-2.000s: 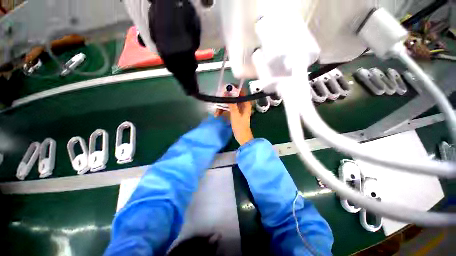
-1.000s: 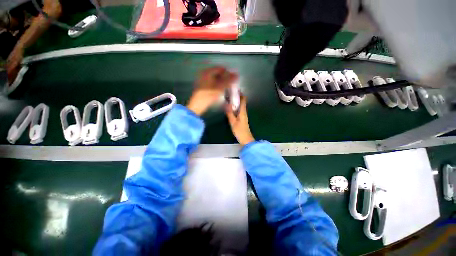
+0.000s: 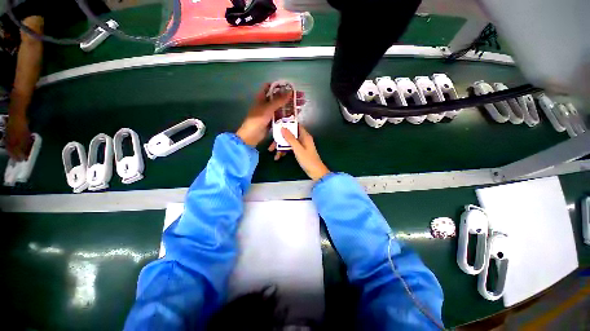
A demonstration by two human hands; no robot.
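A white loop-shaped housing (image 3: 285, 134) is held upright over the green conveyor belt (image 3: 220, 84), its solid end toward me. My left hand (image 3: 259, 113) is at its left side, with fingers by the open loop; they look blurred. My right hand (image 3: 304, 149) grips the solid end at the lower right, thumb on its face. The fingers behind the housing are partly hidden. Both arms wear blue sleeves.
Housings (image 3: 100, 161) lie left on the belt; more stand in a row (image 3: 404, 97) at right, behind a black arm (image 3: 372, 45). A person's hand (image 3: 19, 143) touches a housing at far left. Two set-aside housings (image 3: 474, 239) lie by a white sheet (image 3: 540, 239).
The housing in my hands has turned its flat face toward me. The housings on the belt have shifted left. The other person's hand has moved down onto a housing at far left.
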